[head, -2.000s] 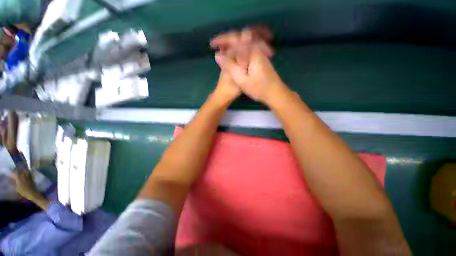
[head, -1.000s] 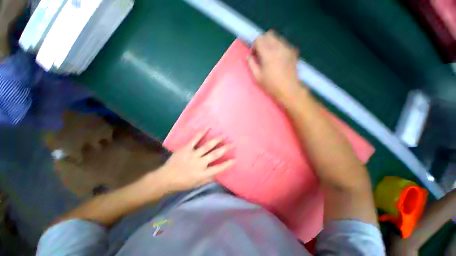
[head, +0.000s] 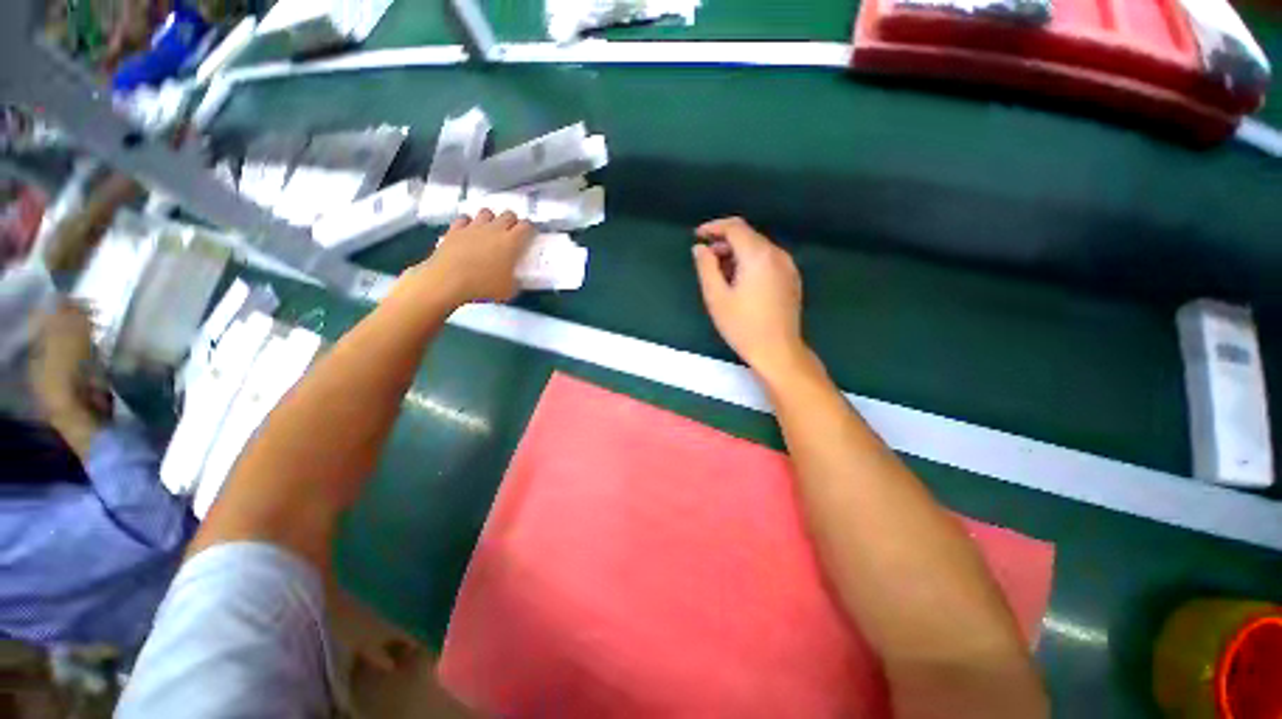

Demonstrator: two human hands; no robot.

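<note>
My left hand [head: 485, 257] lies over the near end of a group of white cartons [head: 532, 162] on the dark green conveyor belt [head: 914, 281]. Its fingers rest on a carton [head: 554, 263]; whether they grip it is hard to tell. Several cartons show ragged ends towards the right. My right hand [head: 751, 288] is over the belt to the right of them, fingers curled and apart, holding nothing visible. The pink-red foam mat [head: 633, 548] lies on the near worktop under my right forearm.
A closed white carton [head: 1225, 393] lies at the right on the belt. A pale rail [head: 956, 440] separates belt and worktop. A red tray [head: 1040, 63] is across the belt. A yellow-orange round object [head: 1244, 667] is bottom right. A person's arm [head: 63, 365] and white bundles [head: 246, 393] are at left.
The view has swung back up to the belt. My left hand has moved from the foam mat to the cartons. My right hand has moved from the mat's far edge out over the belt.
</note>
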